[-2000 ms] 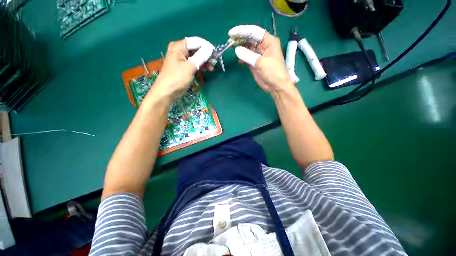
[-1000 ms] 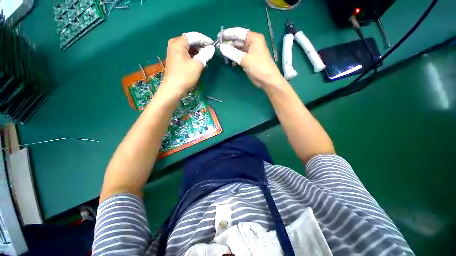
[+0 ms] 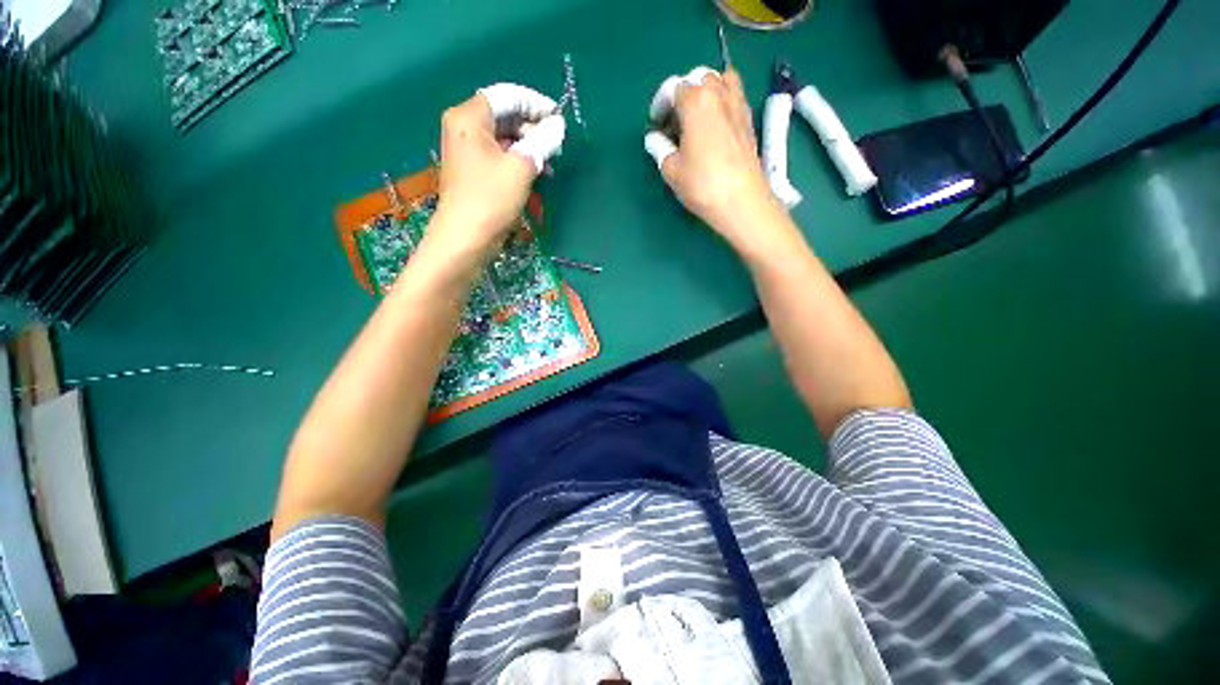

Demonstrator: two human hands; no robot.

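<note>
My left hand [image 3: 498, 154], with white finger cots, pinches thin silvery spring-like leads [image 3: 571, 96] above the bench. My right hand [image 3: 706, 141], also in finger cots, is apart from it to the right, its fingers curled; whether it holds anything is hidden. The green circuit board panel [image 3: 533, 327] lies on the orange fixture [image 3: 589, 335] below my left forearm, which covers part of it. Thin leads stand out past the panel's top edge. A silvery lead [image 3: 577, 265] lies at the panel's right side.
White-handled pliers [image 3: 832, 139], a thin grey tool [image 3: 724, 48] and a flat black glossy rectangle [image 3: 943, 161] lie right, near a black box [image 3: 903, 40] and cord. A yellow-rimmed reel [image 3: 765, 11] is at the top. Boards [image 3: 221, 54] and a dark board stack [image 3: 60, 201] stand left.
My hands were together at the leads and are now apart; my right hand has moved right. The leads stay in my left fingers. A loose lead beside the panel has shown since the middle frame.
</note>
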